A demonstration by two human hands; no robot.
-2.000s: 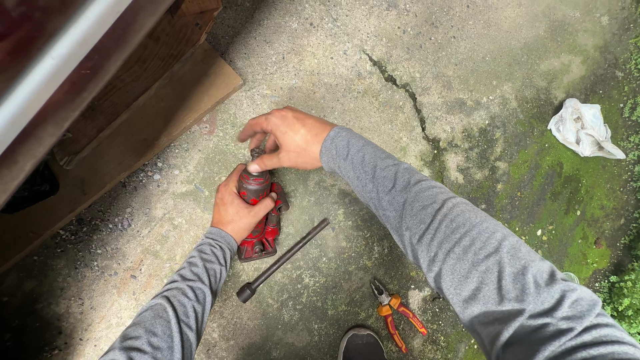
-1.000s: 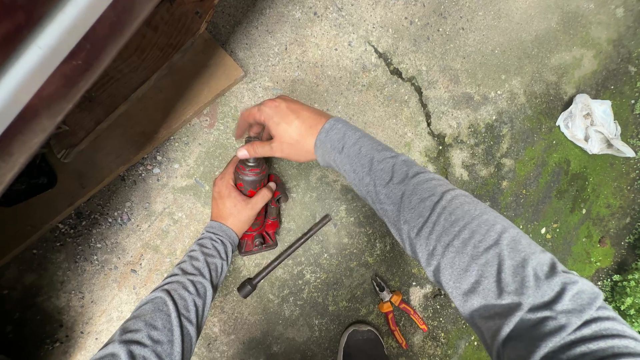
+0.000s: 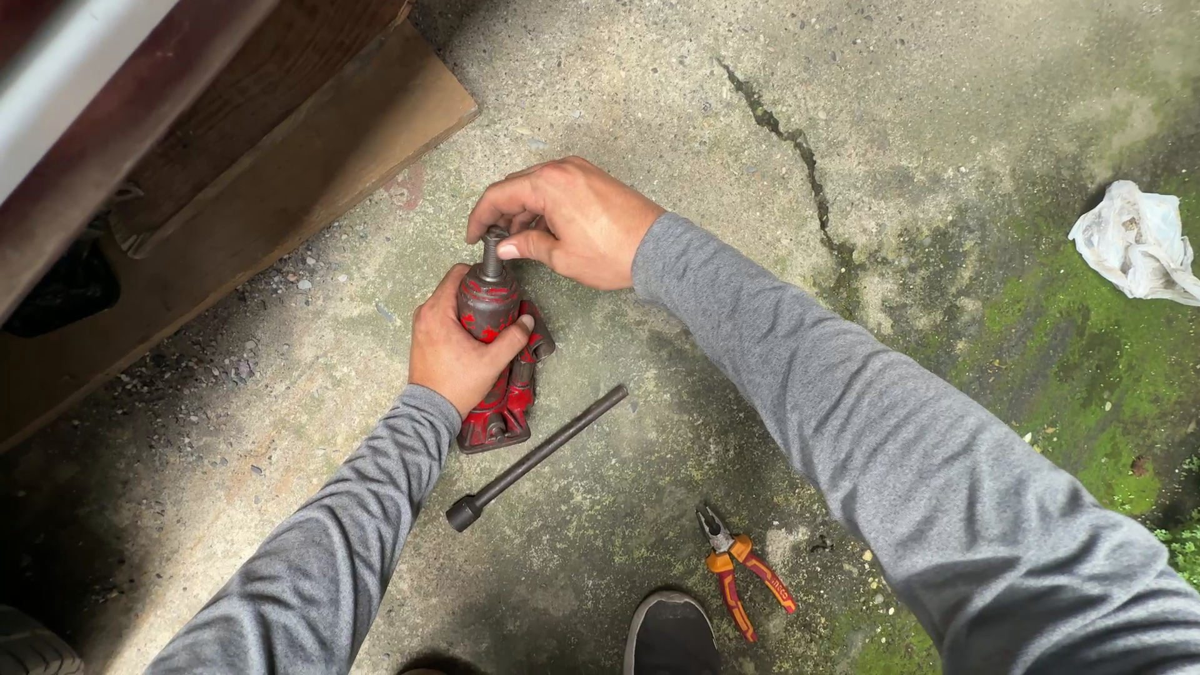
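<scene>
A red bottle jack [image 3: 489, 314] with worn paint stands on the concrete, its base toward me. My left hand [image 3: 461, 349] is wrapped around the jack's body, thumb across the front. At the top, the thumb and fingers of my right hand [image 3: 567, 220] are closed on the threaded extension screw [image 3: 492, 255], which sticks up out of the jack; some fingertips are hidden behind it. Just right of the jack's base lies a dark metal rod with a socket end [image 3: 536, 458], touched by neither hand. Combination pliers [image 3: 742, 572] with orange and red handles lie farther down to the right, jaws slightly apart.
Wooden boards [image 3: 309, 187] lie at the upper left beneath part of a vehicle [image 3: 84, 112]. A crumpled white plastic bag [image 3: 1136, 242] rests on mossy concrete at the right. A crack [image 3: 797, 141] runs through the floor. A shoe [image 3: 671, 634] is at the bottom edge, near the pliers.
More of the screw at the jack's top shows now between the fingers of my right hand. My left hand keeps its hold on the body; the rod and pliers lie where they were.
</scene>
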